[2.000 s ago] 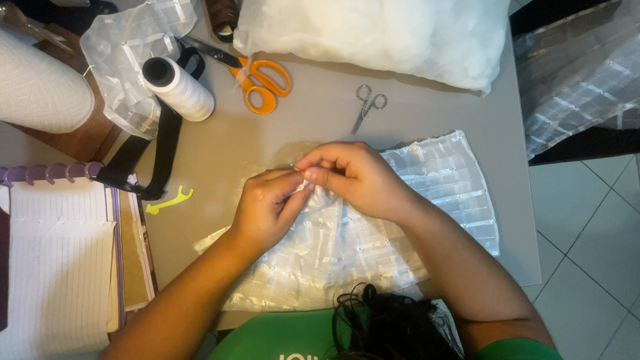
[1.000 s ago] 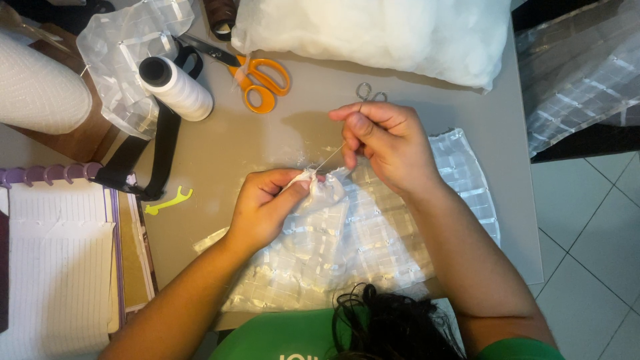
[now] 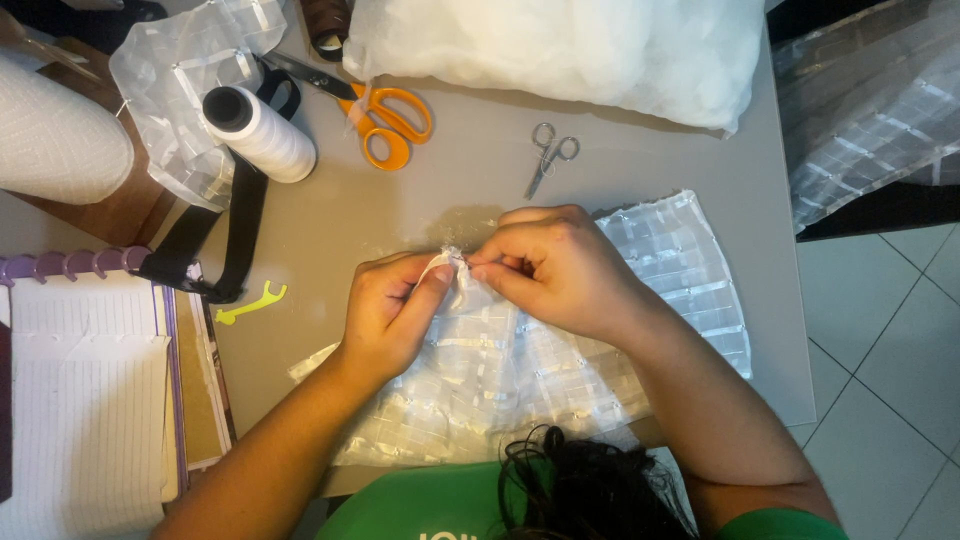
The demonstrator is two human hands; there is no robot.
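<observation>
A sheer white fabric with shiny woven stripes spreads over the table, its upper edge bunched into a small gather. My left hand pinches that gather between thumb and fingers. Close on its right, my right hand has thumb and fingertips pressed together at the gathered edge; a small, dark, thin thing, seemingly a needle, shows between the fingertips and the cloth. Small metal scissors lie beyond my right hand, with a loop of thread on them. Orange-handled scissors and a cone of white thread are at the upper left.
A bag of white stuffing spans the table's far side. At left are a paper roll, a black strap, a yellow-green plastic piece and an open lined notebook. A brown thread spool stands near the stuffing.
One second ago my right hand was raised to the upper right, drawing a thread away from the gather; it has come back down to the cloth. My left hand has kept its pinch.
</observation>
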